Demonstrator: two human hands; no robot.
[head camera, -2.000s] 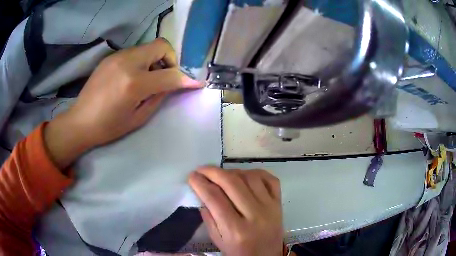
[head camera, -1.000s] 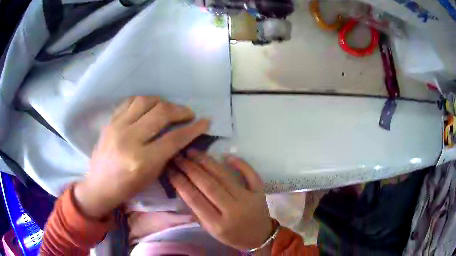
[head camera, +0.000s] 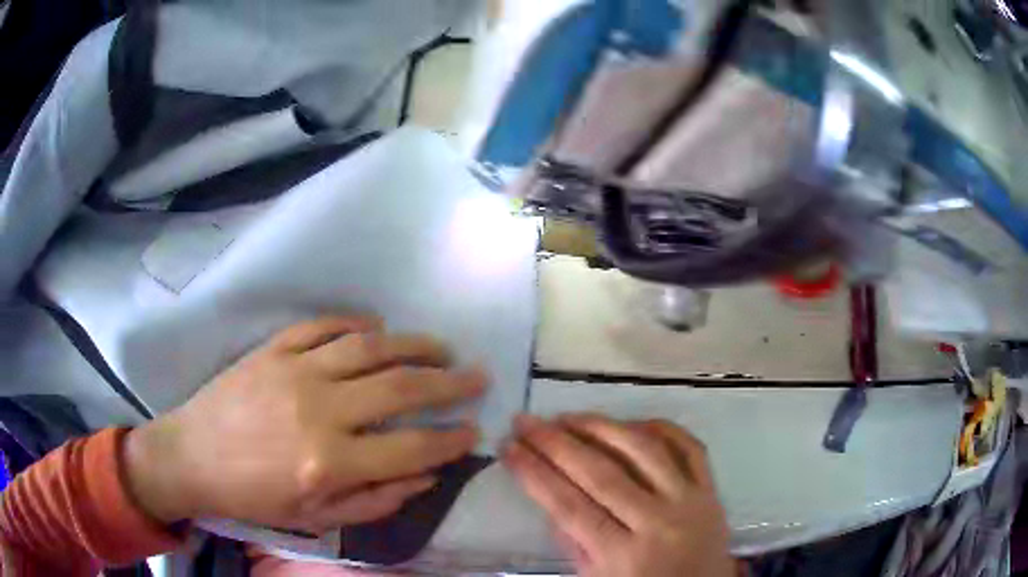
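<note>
A pale grey garment panel (head camera: 338, 259) with dark edging lies over the left of the machine table, its straight right edge running down from the bright lamp spot at the needle area. My left hand (head camera: 327, 423) rests on the panel near its lower edge, fingers pointing right. My right hand (head camera: 620, 485) is at the panel's lower right corner, fingertips at its edge; whether it grips the cloth is unclear. A black cloth part (head camera: 411, 518) shows below my left hand. The machine head (head camera: 721, 135) hangs above the panel's upper right; the needle is not clear.
Dark red snips (head camera: 862, 338) with a grey cloth tail lie on the machine bed (head camera: 733, 338). A red ring handle (head camera: 807, 282) shows partly behind the machine head. Yellow and white items (head camera: 981, 423) sit at the table's right end, with crumpled pale cloth (head camera: 953, 535) below.
The view has tilted up, so the machine head shows again. My hands, close together over the dark cloth a second ago, are now apart. The panel's lower corner lies flatter on the table.
</note>
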